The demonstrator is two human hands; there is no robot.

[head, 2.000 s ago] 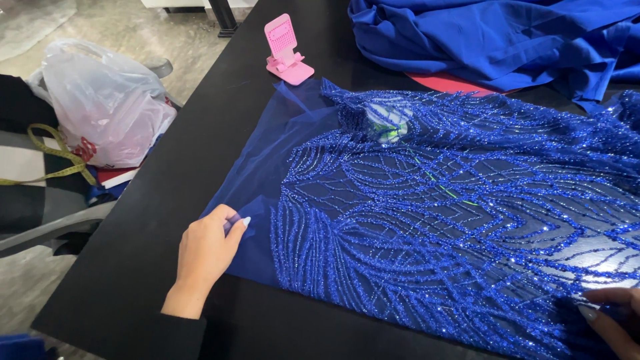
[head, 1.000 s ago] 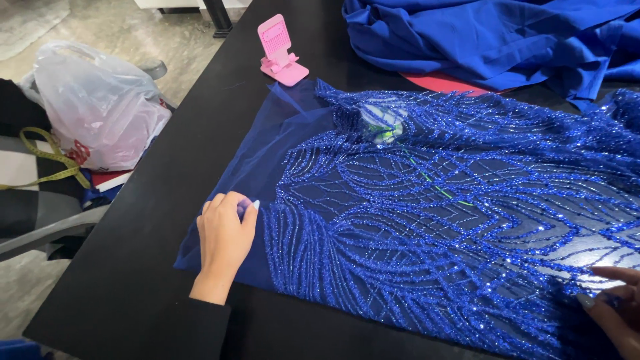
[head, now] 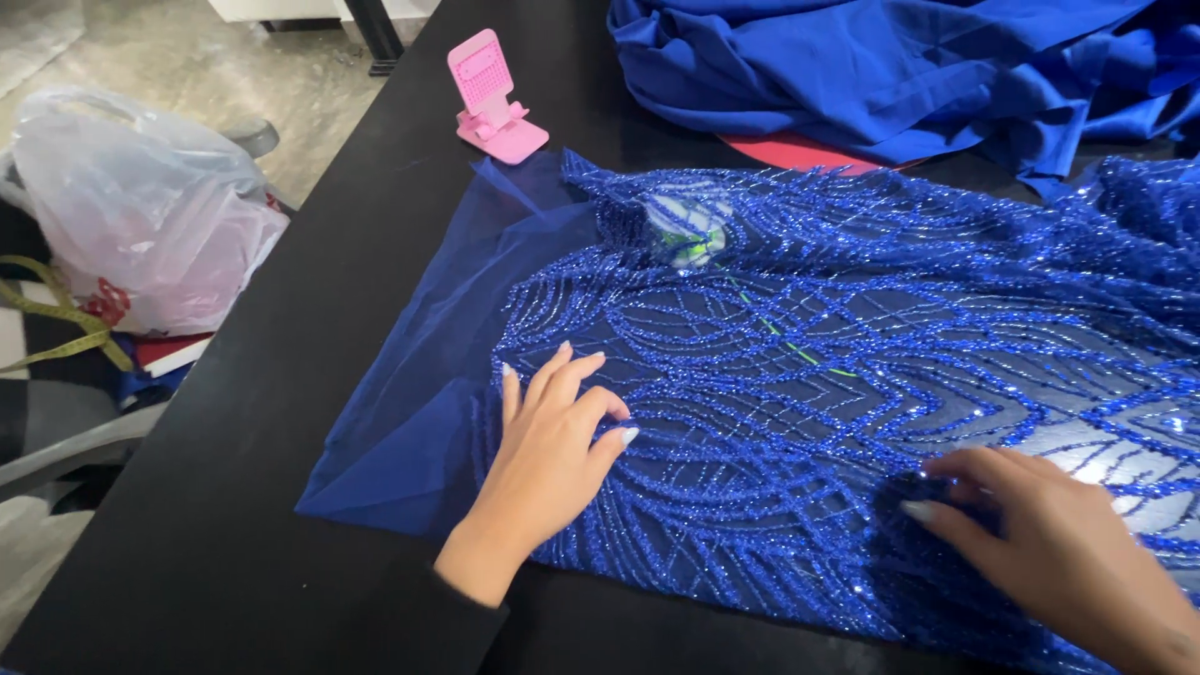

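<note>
Blue beaded mesh fabric lies spread on a black table, its plain tulle border at the left. My left hand rests on the beaded part near that border, thumb and index finger pinching a bit of the mesh, the other fingers spread. At the lower right my right hand is over the beadwork, thumb and forefinger close together at the fabric; whether they grip it cannot be told. Beneath the mesh shows a white and green object, with a green line running from it towards the right.
A pink phone stand stands beyond the tulle corner. Plain blue cloth is heaped at the back, partly over a flat red thing. Left of the table edge are a plastic bag and a yellow tape measure.
My left hand has moved from the tulle border rightward onto the beadwork. My right hand has come further into view, away from the right edge.
</note>
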